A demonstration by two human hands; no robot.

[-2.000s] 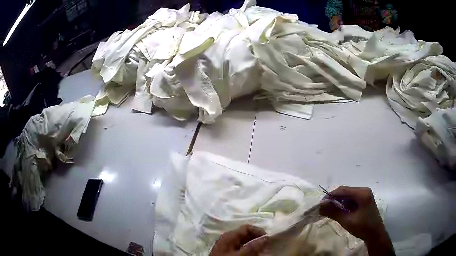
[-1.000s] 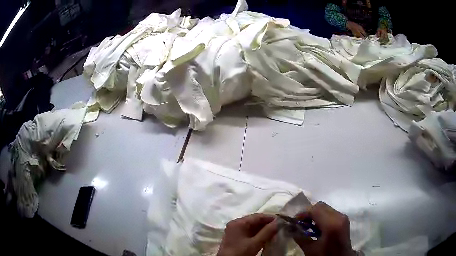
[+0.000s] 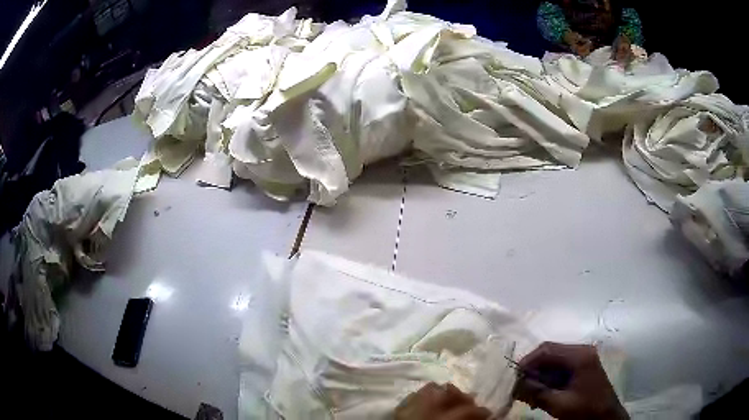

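Observation:
The off-white garment (image 3: 353, 312) lies spread on the table nearest me, with a stitched line along its far edge. My left hand (image 3: 442, 404) is on the garment at the bottom edge, partly cut off, its fingertips down at the cloth. My right hand (image 3: 571, 379) is to the right, closed around the thread snips (image 3: 549, 377). The snips' thin dark points stick out to the left over a raised fold of the garment. Most of the snips is hidden in the palm.
A large garment pile (image 3: 361, 107) runs along the far side of the white table (image 3: 493, 238). More garments (image 3: 70, 221) lie at the left. A mobile phone (image 3: 132, 331) lies at the left front. A person's patterned sleeve (image 3: 552, 23) shows across the table.
My left hand has moved down and right from where it was two seconds ago. Over the last second my right hand moved right, and the cloth raised between my hands has been lowered.

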